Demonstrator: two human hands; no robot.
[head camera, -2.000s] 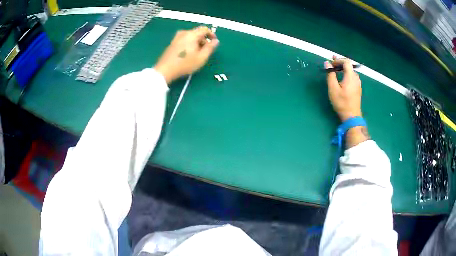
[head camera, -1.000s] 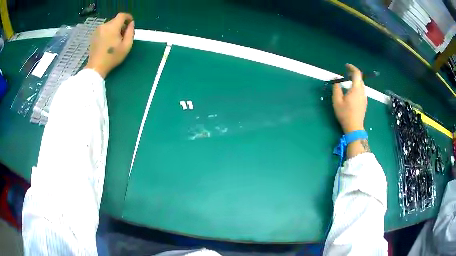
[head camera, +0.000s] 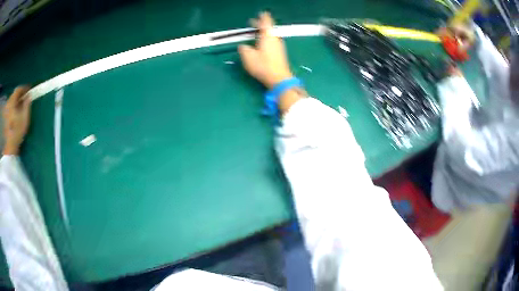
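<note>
My right hand (head camera: 266, 57), with a blue band (head camera: 283, 94) on its wrist, holds the slim black tweezers (head camera: 233, 34) between its fingers over the white line at the back. The image is blurred. My left hand (head camera: 17, 118) is at the far left edge, partly cut off; its fingers are blurred and I cannot tell whether it holds anything. A small white piece (head camera: 88, 140) lies on the green mat (head camera: 171, 170) to the right of my left hand.
A wide pile of black and silver units (head camera: 387, 79) on clear plastic lies at the right. Beyond it are another person's hands and pale sleeves (head camera: 472, 131), with something red at one hand. A red stool (head camera: 412, 204) stands below the bench edge. A white line (head camera: 58, 153) crosses the mat at left.
The view has swung to the right, so the unit pile and the other person show more fully. The ribbed strips have left the picture. My right hand still holds the tweezers.
</note>
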